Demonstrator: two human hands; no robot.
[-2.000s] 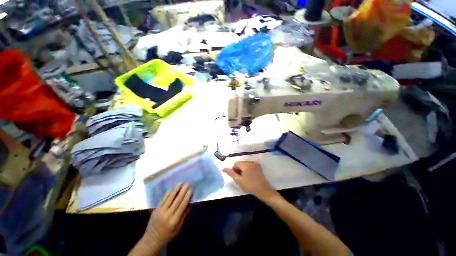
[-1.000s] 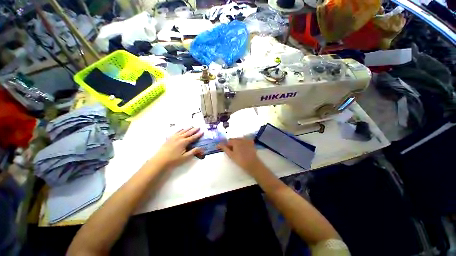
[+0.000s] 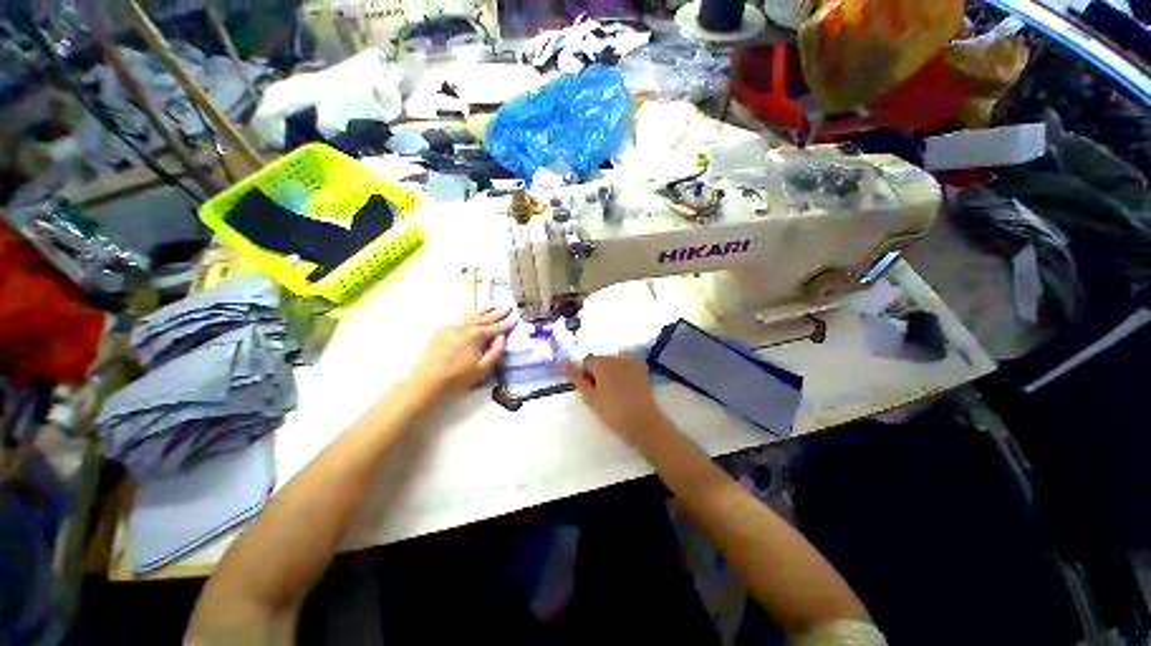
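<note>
The sewing template lies flat under the needle area of the cream HIKARI sewing machine, lit violet-white. My left hand lies on the template's left side with its fingers spread. My right hand is at its right edge, fingers bent; what the fingertips hold, if anything, cannot be told. Any cloth within the template is too blurred to tell. Sewn grey and navy pieces lie overlapped to the right of my right hand.
A stack of grey-blue cut pieces is at the table's left. A yellow-green basket with dark cloth stands behind it. A blue plastic bag lies behind the machine. The table's front edge curves below my forearms.
From two seconds ago, both hands and the template have moved from the table's front left to the needle. Over the last second, the left hand has shifted slightly and the template has turned.
</note>
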